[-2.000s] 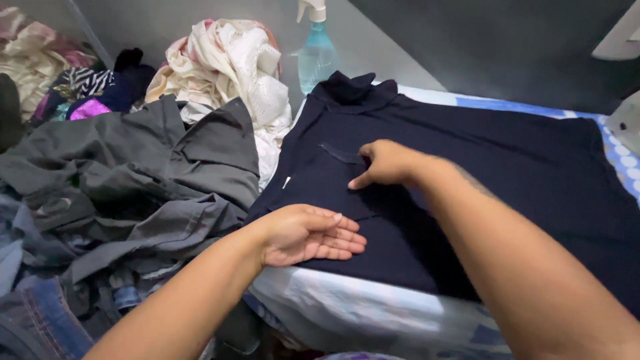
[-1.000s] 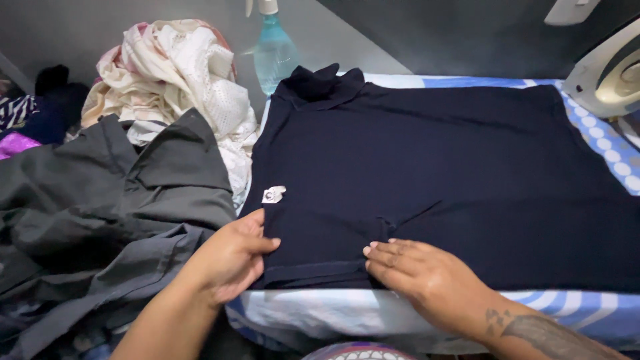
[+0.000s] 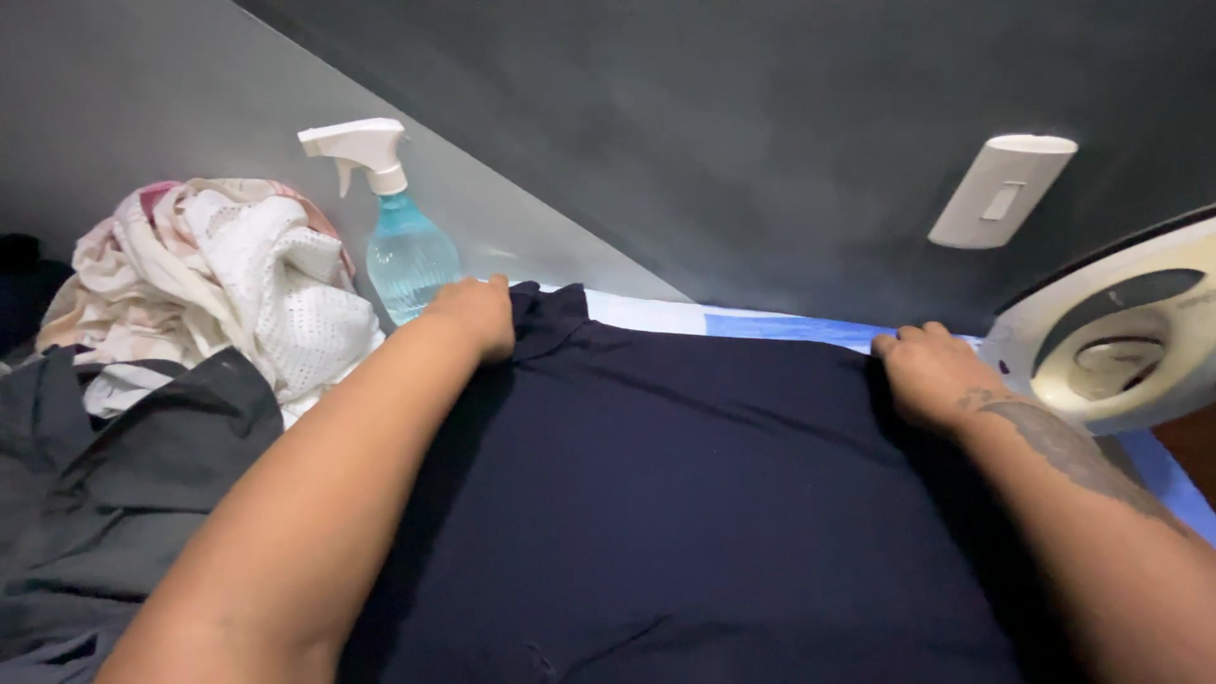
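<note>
A dark navy garment [image 3: 703,484] lies spread over a surface covered with blue and white cloth [image 3: 760,323]. At its far left corner, beside the bunched part, my left hand [image 3: 475,313] grips the fabric; the fingertips are partly hidden. My right hand [image 3: 926,366] has its fingers curled over the far right edge of the same garment, pinching it. A few wrinkles run across the fabric between the hands. Just behind my left hand stands a spray bottle [image 3: 408,252] with a white trigger head and a clear blue body.
On the right, a cream and white clothes iron [image 3: 1111,332] stands close to my right forearm. White and pink cloths [image 3: 237,266] are heaped at the left, with dark grey clothing [image 3: 161,475] in front. A wall with a light switch [image 3: 1002,190] rises behind.
Both hands have moved from the garment's near edge to its far edge and now hold it there. The view has shifted toward the wall and the iron.
</note>
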